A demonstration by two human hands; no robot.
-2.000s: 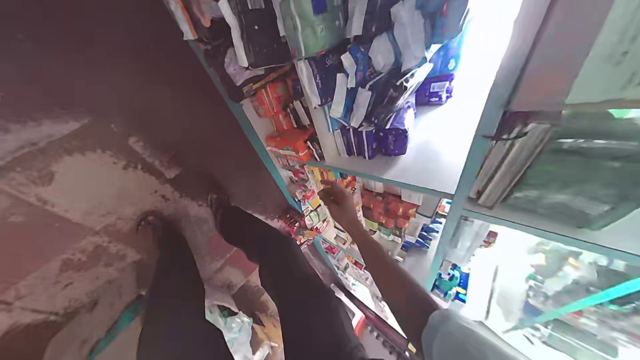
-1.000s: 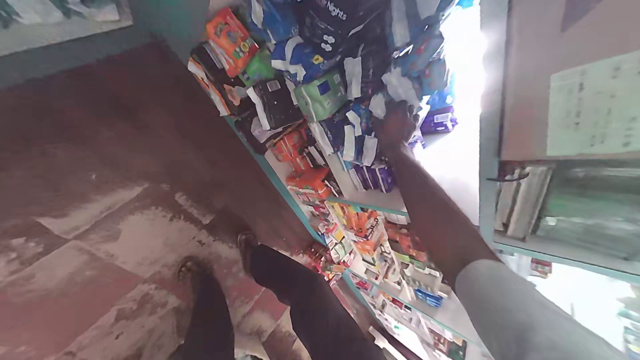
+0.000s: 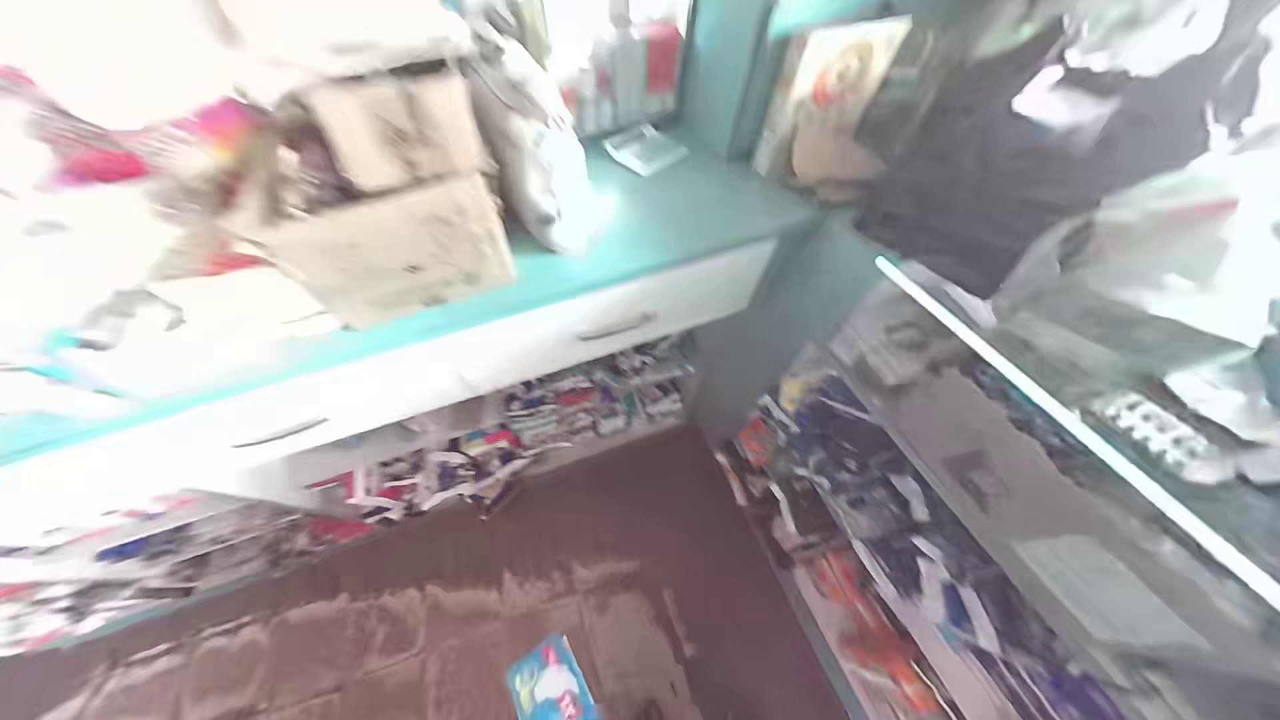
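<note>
Neither of my hands shows in the head view at this moment, and what they hold cannot be seen. A teal counter (image 3: 690, 215) with white drawers (image 3: 520, 345) crosses the upper part of the blurred view. On it an open cardboard box (image 3: 400, 245) stands beside a white plastic bag (image 3: 550, 170). Shelves of dark and orange packets (image 3: 860, 620) run down the right side. At the bottom edge a blue printed packet or card (image 3: 553, 680) shows; whether it is held or lies lower down I cannot tell.
A glass-topped counter edge (image 3: 1070, 420) slants down the right, with plastic bags (image 3: 1150, 240) above. Low shelves of small packets (image 3: 600, 395) line the base under the drawers. The brown tiled floor (image 3: 330, 650) lies below, bounded by both counters at the corner.
The view has swung widely from the packet shelves to the counter corner. An arm reached to the lower shelf, then up to the dark packets; it is now out of view.
</note>
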